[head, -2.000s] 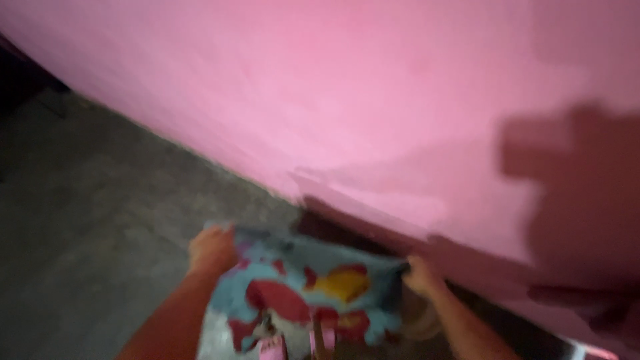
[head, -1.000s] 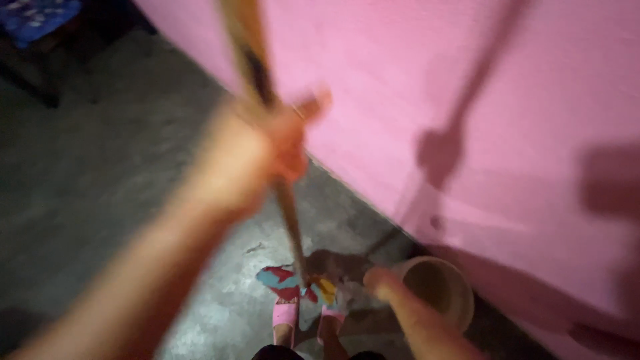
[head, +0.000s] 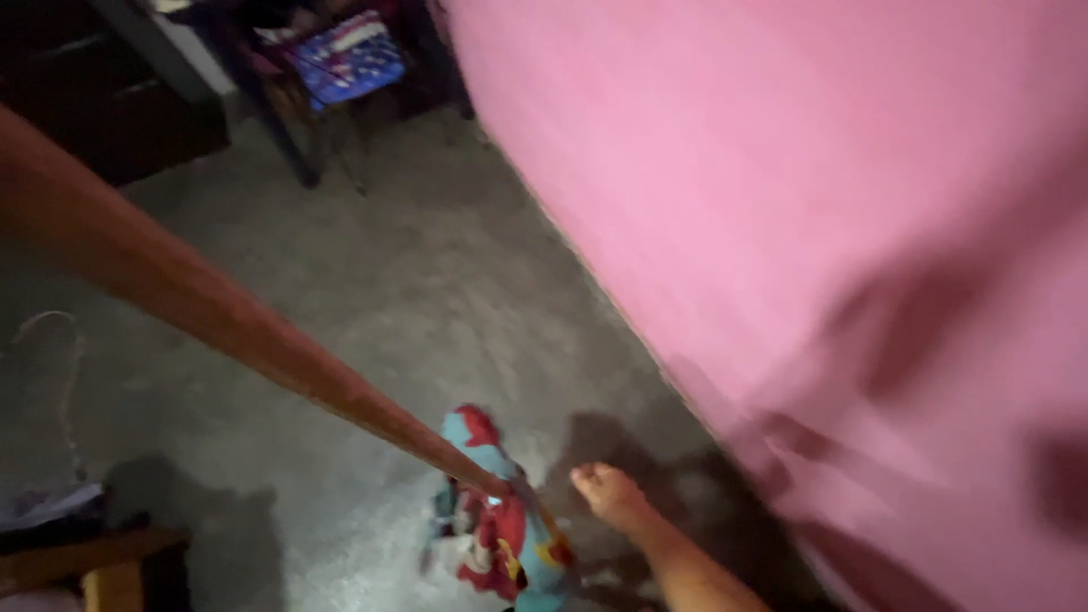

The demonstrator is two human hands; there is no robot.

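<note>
A long wooden pole (head: pixel 280 348) slants from the upper left down to a patterned cloth (head: pixel 501 527) in light blue, red and yellow, low in the middle of the view. The cloth is bunched about the pole's lower end, over the grey floor. Just right of the cloth is my right hand (head: pixel 614 497), its fingers curled; whether it grips anything does not show. My left hand is outside the view.
A pink wall (head: pixel 765 212) runs along the right, meeting the concrete floor (head: pixel 408 280). A chair or stand with a blue patterned cloth (head: pixel 353 64) is at the top. Wooden furniture (head: pixel 93 552) occupies the lower left corner.
The cloth was spread between both hands two seconds ago; now it is bunched at the pole's end. My left hand, on the pole one second ago, has left the view. The view has swung left.
</note>
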